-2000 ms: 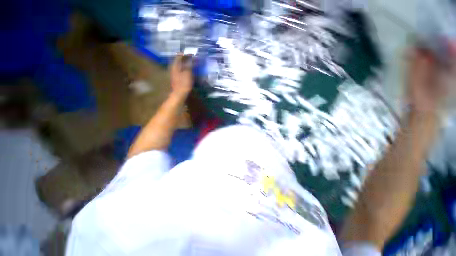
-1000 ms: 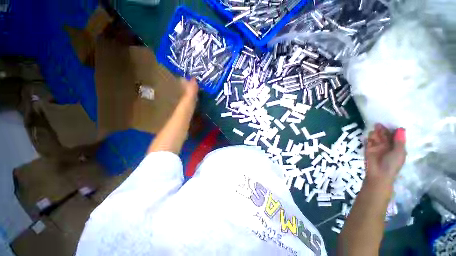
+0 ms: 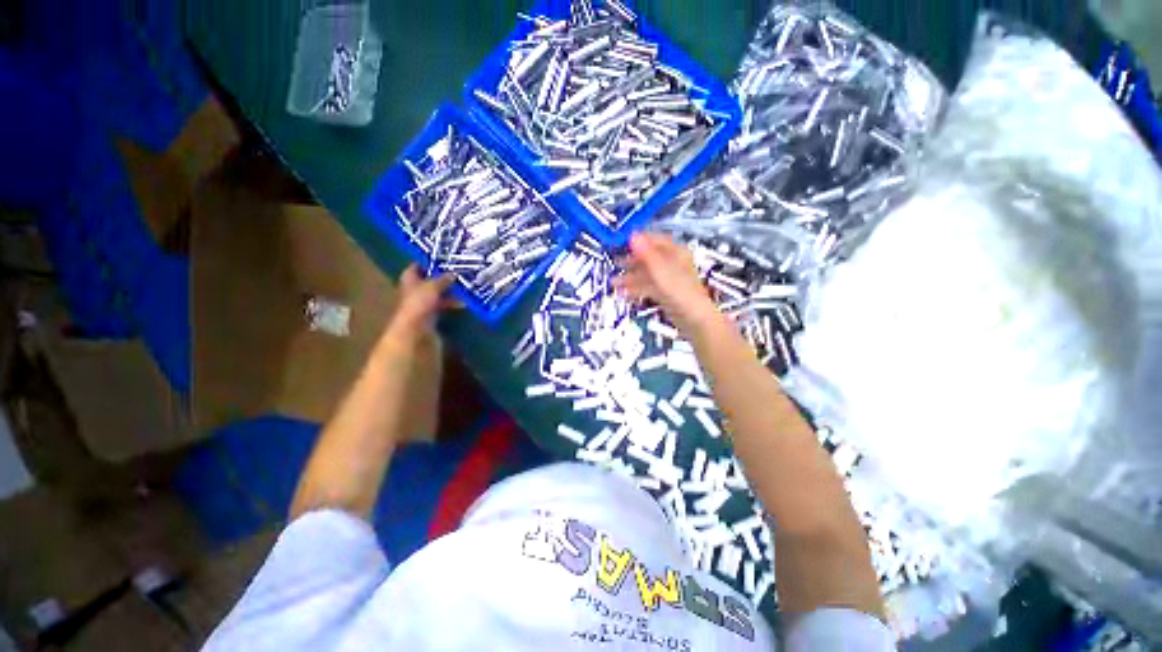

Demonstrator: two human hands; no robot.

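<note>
My left hand is at the near left edge of the smaller blue tray, with fingertips at the rim. This tray is full of slim metallic and white pieces. My right hand is over a heap of metal tubes, close to the near corner of the larger blue tray, which also holds metallic pieces. Its fingers are bent and a red-pink cover shows on one tip. Whether either hand grips anything is unclear. Loose white sleeves spread from the heap towards my body, partly behind my right forearm.
A large clear bag of white pieces bulges at the right. Another clear bag with metallic pieces lies behind the heap. A small clear container with a few pieces stands far left. Cardboard boxes are below the bench edge.
My right hand has moved left from the large white bag to the metal tubes beside the trays. My left hand stays by the smaller tray. The view has shifted, showing more of both trays.
</note>
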